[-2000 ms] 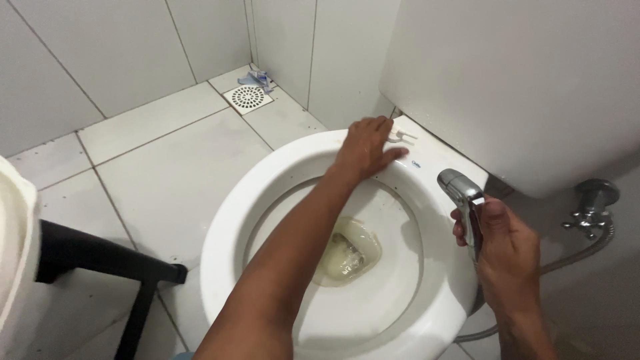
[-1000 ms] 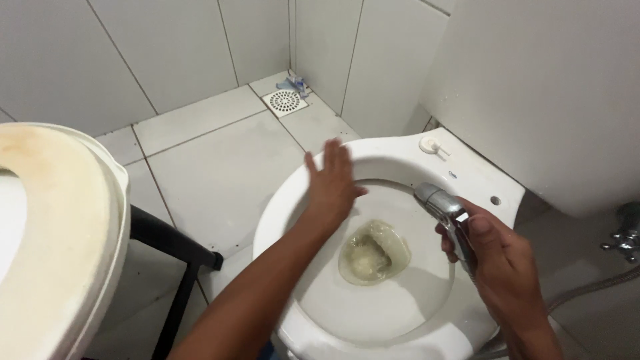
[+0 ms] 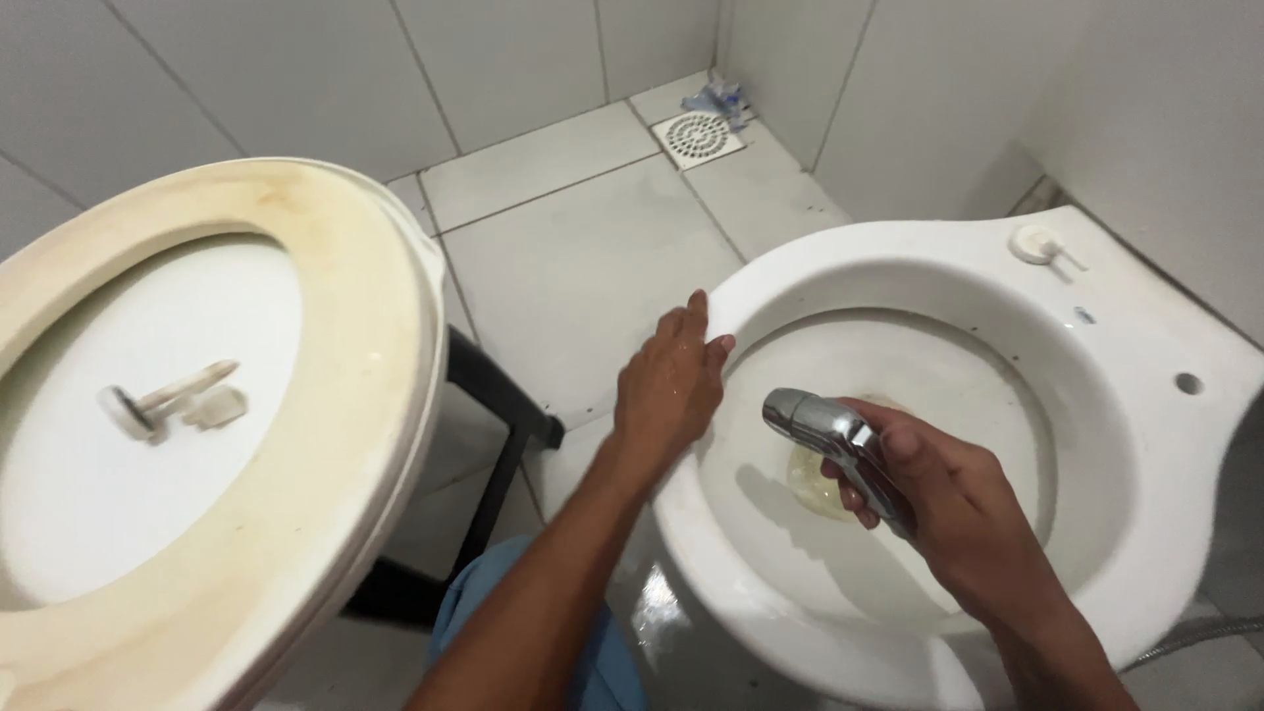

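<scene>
My right hand grips a chrome handheld bidet sprayer over the bowl, its head pointing left. My left hand rests on the left outer rim of the white ceramic toilet bowl, holding nothing, thumb apart from the other fingers. Cloudy, yellowish water lies at the bottom of the bowl, partly hidden by the sprayer and my right hand. A white plastic hinge fitting sits at one mounting hole on the back of the bowl; the other hole is bare.
A removed, yellow-stained toilet seat with its lid lies on a black-legged stand at left. A loose bolt and small plastic part lie on the lid. A floor drain with a crumpled wrapper is in the corner.
My left hand has moved from the back of the bowl, along its rim, to the left side. The sprayer stays in my right hand. The view has shifted left, showing more of the seat.
</scene>
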